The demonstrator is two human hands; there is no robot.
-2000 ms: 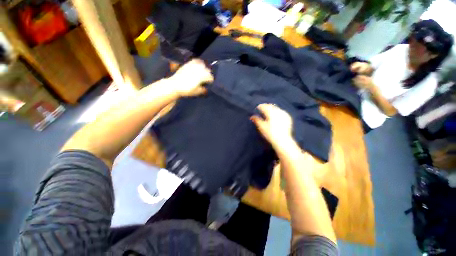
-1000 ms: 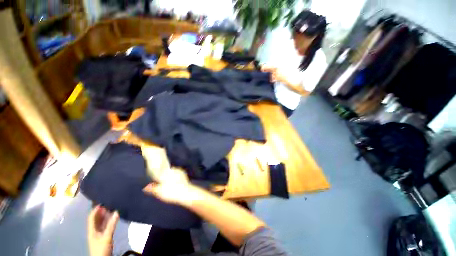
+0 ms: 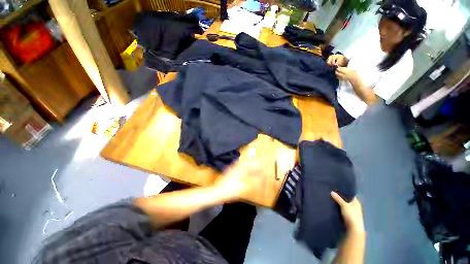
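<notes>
A dark garment piece [image 3: 327, 191] with a white-striped band lies over the right edge of the wooden table [image 3: 149, 139] and hangs partly off it. My right hand [image 3: 350, 209] is on its right side, thumb on top, fingers hidden beneath. My left hand [image 3: 247, 178] is blurred over the front of the table, left of this piece; whether it holds anything cannot be told. More dark garments [image 3: 227, 98] lie heaped and wrinkled across the table. A small thin object [image 3: 279, 169] lies beside the striped band.
A person in a white top [image 3: 384, 72] handles dark cloth at the table's far right. A wooden post [image 3: 85, 51] and yellow box [image 3: 133, 55] stand left. Black bags [image 3: 443, 201] lie on the right floor. White strips [image 3: 57, 188] lie on the left floor.
The dark piece has moved from the front left of the table to its right edge. My right hand has moved right with it. The view has shifted.
</notes>
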